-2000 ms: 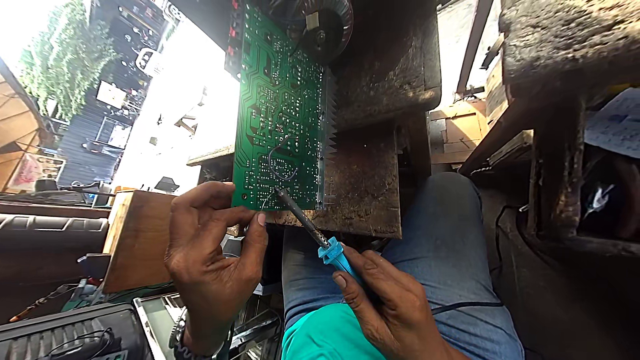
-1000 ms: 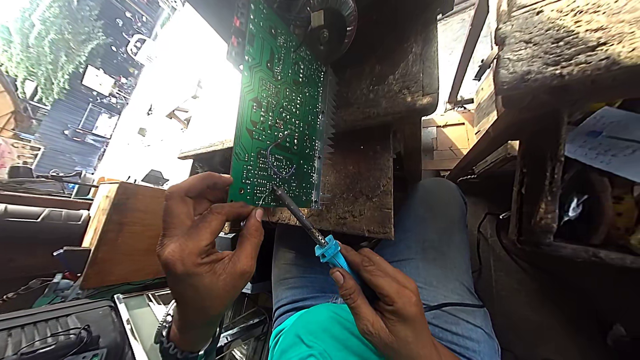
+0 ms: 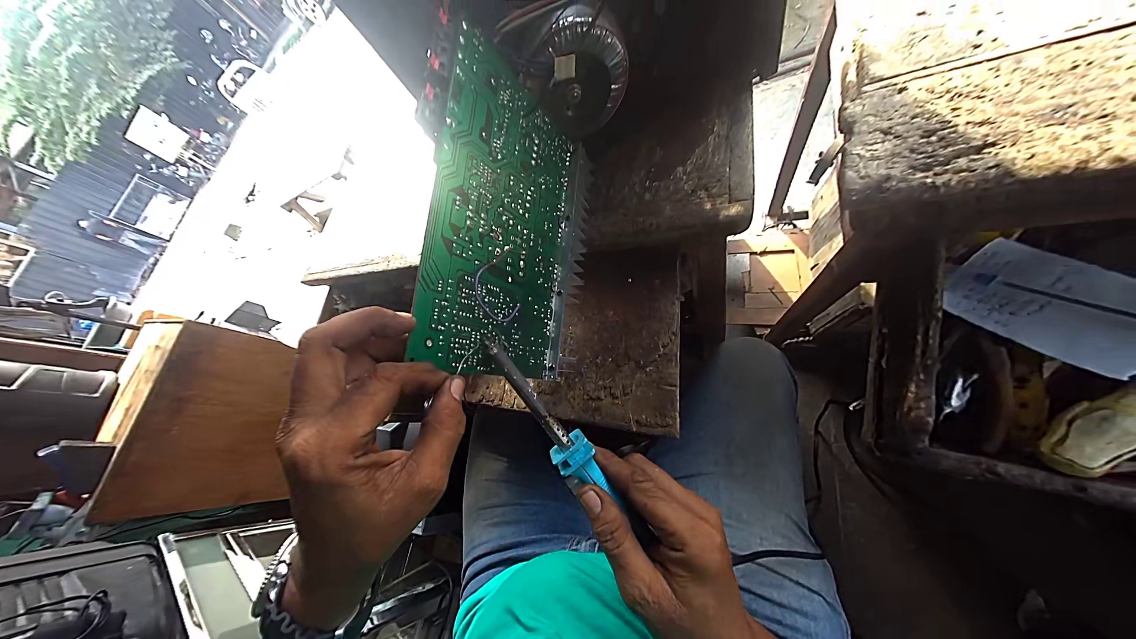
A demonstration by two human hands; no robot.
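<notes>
A green circuit board [image 3: 497, 222], solder side up, stands out from the wooden bench, with a finned metal heatsink [image 3: 575, 257] along its right edge. A thin purple wire [image 3: 480, 288] curves over its lower part. My right hand [image 3: 670, 541] grips the blue handle of a soldering iron [image 3: 532, 399], whose tip is at the board's lower area. My left hand [image 3: 373, 444] pinches a thin solder wire [image 3: 468, 357] between thumb and forefinger at the board's bottom edge, its end close to the iron's tip. A toroidal transformer [image 3: 581, 71] lies beyond the board.
A worn wooden bench [image 3: 621, 346] is under the board. At the right, a wooden table [image 3: 985, 115] has a shelf holding a paper sheet [image 3: 1047, 302]. A wooden box [image 3: 200, 417] and a black case [image 3: 84, 590] are on the left. The iron's black cord [image 3: 777, 556] crosses my leg.
Both hands keep nearly the same place at the board's lower edge, with the iron's tip and the solder wire still close together. The view has shifted slightly.
</notes>
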